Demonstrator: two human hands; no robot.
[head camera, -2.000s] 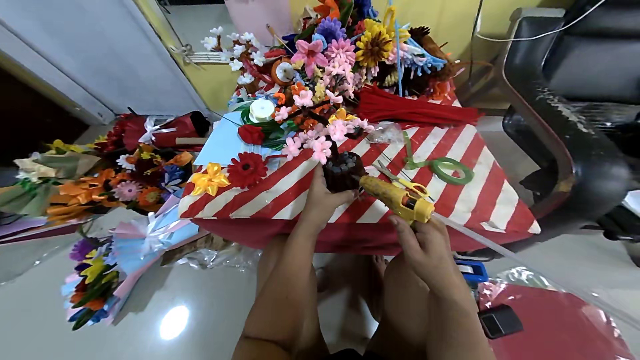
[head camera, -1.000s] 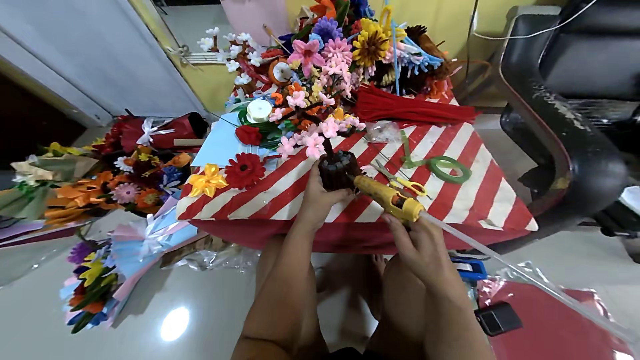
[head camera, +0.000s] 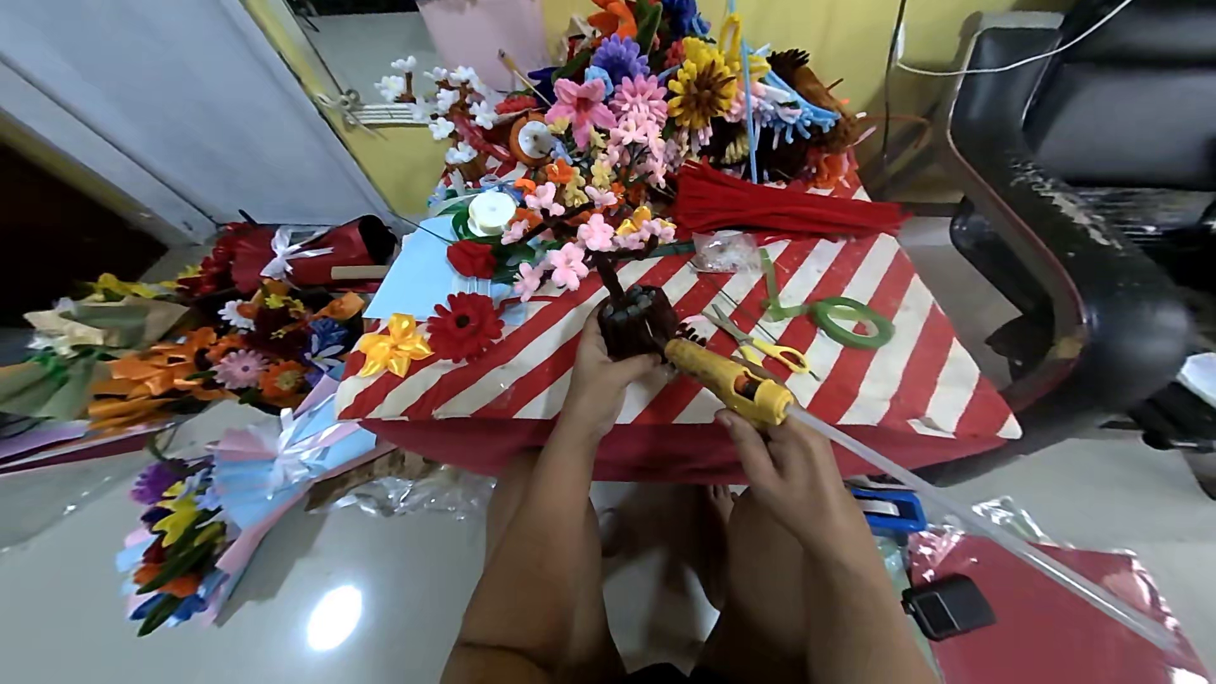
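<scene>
My left hand (head camera: 610, 372) grips a small dark brown pot (head camera: 638, 321) near the table's front edge. A brown stem rises from it toward pink blossoms (head camera: 570, 266). In my right hand (head camera: 784, 465) is a yellow hot glue gun (head camera: 727, 380), its nozzle pointing at the pot's right side; whether it touches cannot be told. A long clear glue stick (head camera: 978, 522) runs from the gun's rear to the lower right. Yellow-handled scissors (head camera: 781, 355) lie just beyond the gun, beside a roll of green tape (head camera: 852, 323). A red flower (head camera: 465, 326) and a yellow flower (head camera: 393, 348) lie left of the pot.
Fuzzy-stem flowers (head camera: 641, 104) crowd the back of the striped table, beside a bundle of red pipe cleaners (head camera: 779, 201). Wrapped bouquets (head camera: 275, 456) stand on the left. A black armchair (head camera: 1073, 275) is at the right, with a black device (head camera: 948, 606) on red material below.
</scene>
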